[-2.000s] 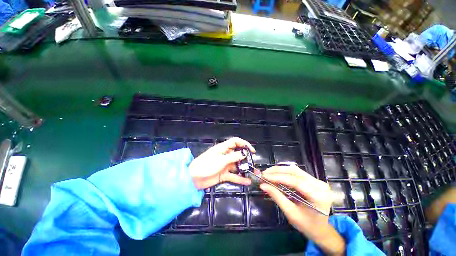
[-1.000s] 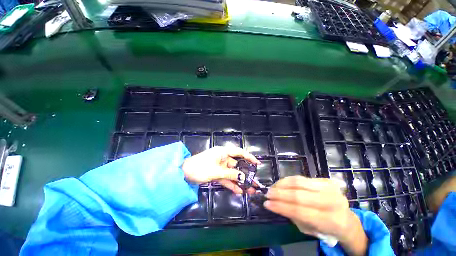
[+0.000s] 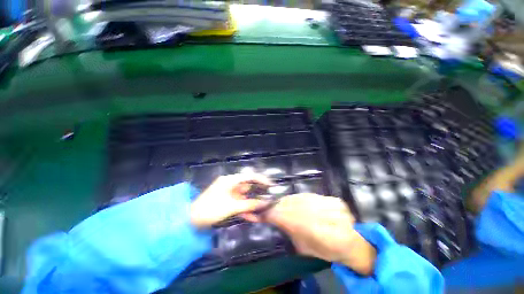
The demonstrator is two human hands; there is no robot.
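Note:
The picture is blurred by motion. My left hand (image 3: 227, 201) holds a dark roundish electronic module (image 3: 257, 190) in its fingertips, above the black blister tray (image 3: 166, 135). My right hand (image 3: 310, 224) is against the module's near right side, its fingers curled and touching or nearly touching my left fingers. No tweezers can be made out now, and what the right fingers hold is hidden.
A second black tray stack (image 3: 368, 132) stands at right. A small dark part (image 3: 199, 95) and another small part (image 3: 68, 135) lie on the green mat (image 3: 143, 74). Black trays (image 3: 368, 23) are across the bench. Another person's arm (image 3: 497, 181) shows at right.
The view has swung, so the trays and mat parts appear shifted left. My right hand has moved left, close against my left hand and the module. The tweezers seen earlier no longer show.

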